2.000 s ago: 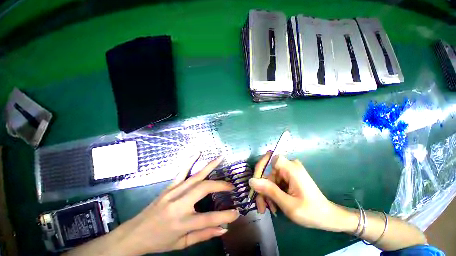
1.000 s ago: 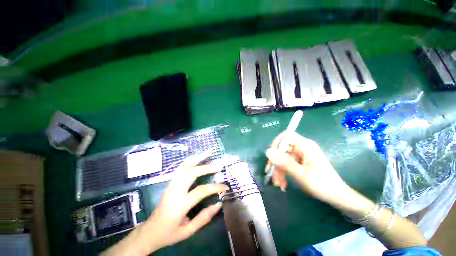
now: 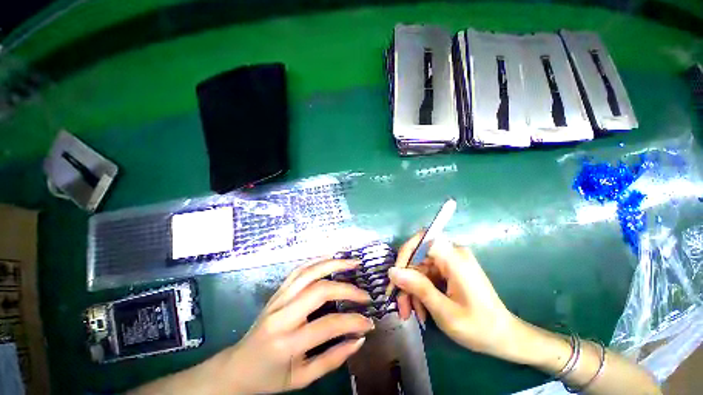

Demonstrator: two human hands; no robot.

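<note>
A fanned, stepped stack of grey cover panels lies at the bottom centre, its stepped ends pointing away from me. My left hand rests on the left side of the fan, fingers spread over the stepped edges. My right hand holds slim silver tweezers like a pen, the tips down at the right part of the stepped edges. The fingers partly hide the tips; I cannot tell whether they hold a piece. A clear sheet with rows of tiny dark parts and a white label lies left of the fan.
Grey cover stacks stand at the back right, a black stack at the back left. A single cover lies far left, near a carton. An open handset lies front left. Blue scraps and a plastic bag lie right.
One second ago my right hand and the tweezers were raised to the right of the fan; now the tips are back at its stepped edges. My left hand stays on the fan. The camera view has shifted.
</note>
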